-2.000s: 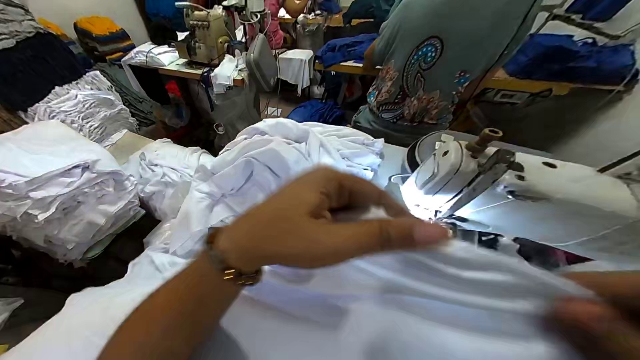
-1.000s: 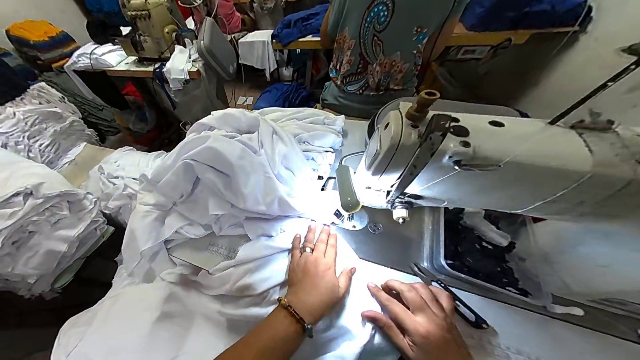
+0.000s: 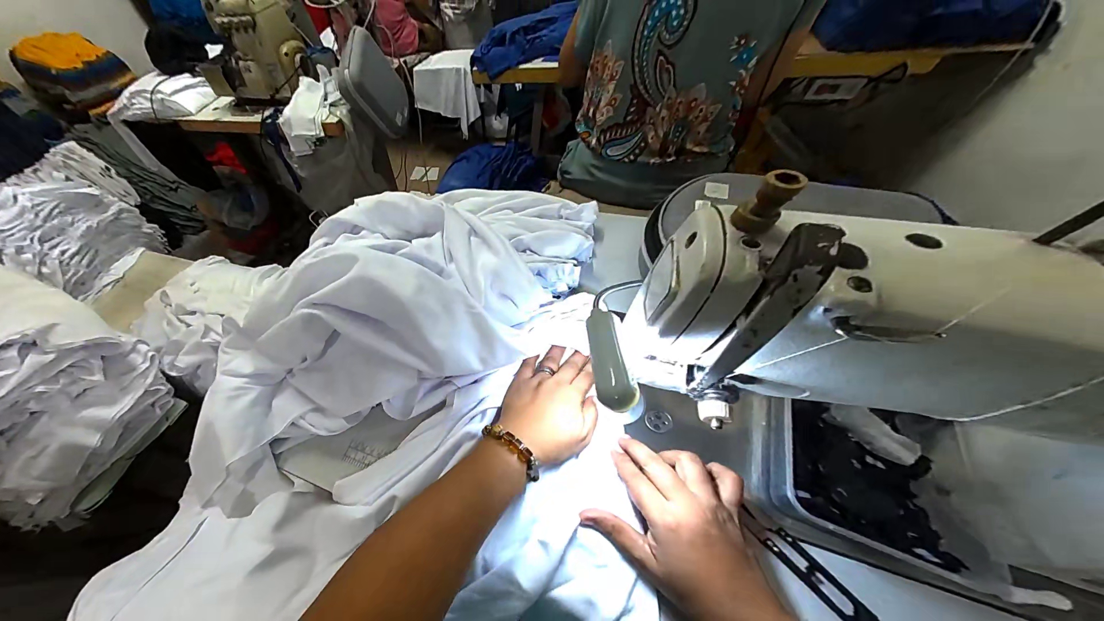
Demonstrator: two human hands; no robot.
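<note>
White fabric (image 3: 388, 302) lies in folds over the sewing table and up to the needle area of a white industrial sewing machine (image 3: 931, 302). My left hand (image 3: 552, 405), with a ring and a beaded bracelet, rests flat on the cloth just left of the green lamp (image 3: 611, 362). Fingers apart, my right hand (image 3: 681, 509) presses the cloth's right edge, in front of the metal machine bed (image 3: 690, 431). Neither hand grips anything that I can see. The needle and presser foot are hidden behind the lamp and glare.
Stacks of white cut cloth (image 3: 78, 388) stand at the left. Right of the machine bed is a clear plastic tray (image 3: 780, 483) with black scraps, a black slotted tool (image 3: 811, 569) beside it. A person in a patterned top (image 3: 673, 86) is beyond the table, near another sewing machine (image 3: 259, 52).
Two seconds ago both hands were raised, holding the white cloth up; by one second ago they lay on it at the machine. Since then they have hardly moved. The view has shifted.
</note>
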